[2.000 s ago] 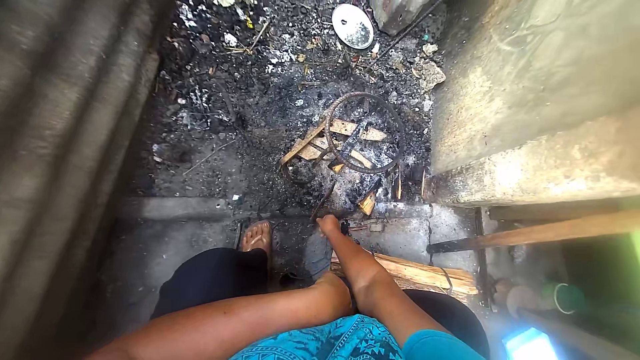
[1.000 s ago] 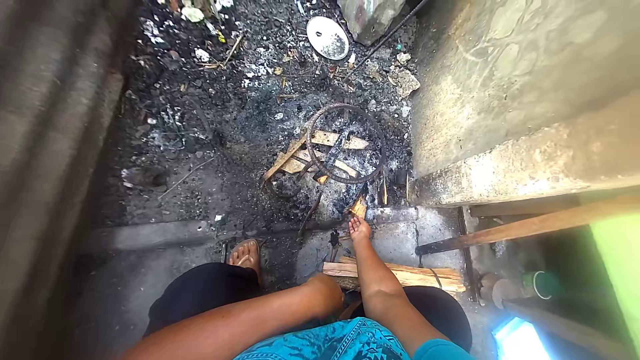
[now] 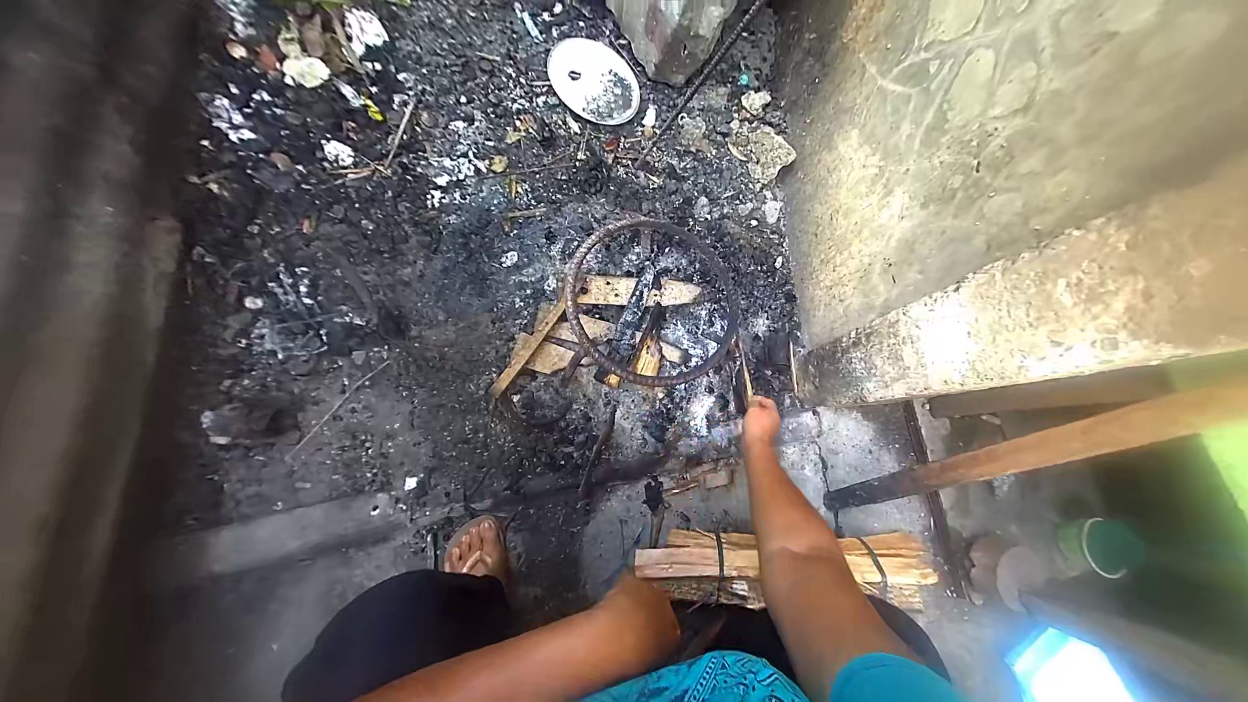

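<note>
My right hand (image 3: 761, 421) is closed on the near end of a thin wood stick (image 3: 747, 375), just below the right edge of a rusty metal ring (image 3: 573, 283). Split wood pieces (image 3: 531, 353), some charred, lie crossed inside and beside the ring on ash. My left hand (image 3: 639, 585) is low in the view, close to the left end of a tied bundle of split firewood (image 3: 692, 563); its fingers are blurred and mostly hidden. My right forearm passes over the bundle.
A rough concrete wall (image 3: 877, 224) rises on the right. A wooden beam (image 3: 1033, 453) slants out beside it. Beyond the ring lie a white oval lid (image 3: 593, 82), a large stone block (image 3: 673, 34) and a metal rod (image 3: 707, 73). My sandalled foot (image 3: 478, 549) stands at lower left.
My right hand has moved from a wood piece below the ring to the thin stick at its right. One wood piece that lay below the ring now lies within its near edge.
</note>
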